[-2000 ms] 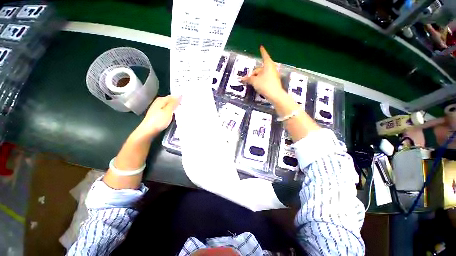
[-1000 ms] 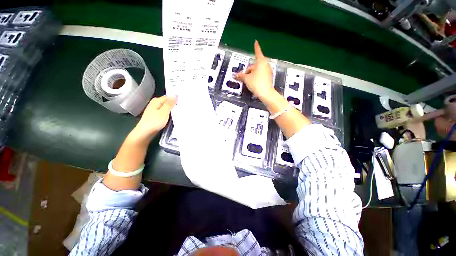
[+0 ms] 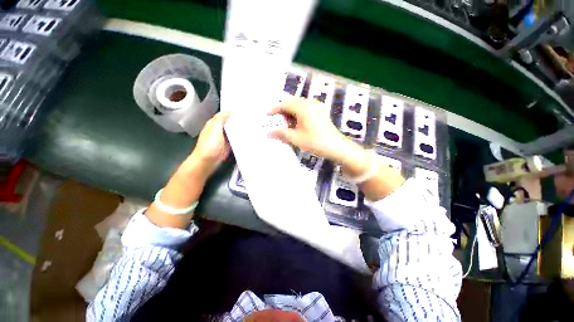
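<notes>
A long white label strip [image 3: 277, 176] runs from the top edge down over the tray and past the bench edge, curling at its lower end. My left hand [image 3: 214, 138] is shut on its left edge. My right hand [image 3: 305, 129] is over the strip, thumb and index finger pinched at a small printed label [image 3: 274, 123]; whether the label is still on the strip is hard to tell. A clear blister tray [image 3: 442, 148] holds several white product units [image 3: 391, 122] in two rows, partly hidden by the strip and my right arm.
A label roll [image 3: 177, 95] stands on the dark green bench at left. Stacked trays [image 3: 38, 69] are at far left. A green conveyor belt [image 3: 359, 47] lies behind. A bottle [image 3: 513, 168], white cable and clutter lie at right. Whitish waste liner [image 3: 104, 258] is in the carton below.
My right hand has moved from the upper-row units left and down onto the strip, its fingertips now pinched. My left hand still holds the strip. The whole view has shifted slightly.
</notes>
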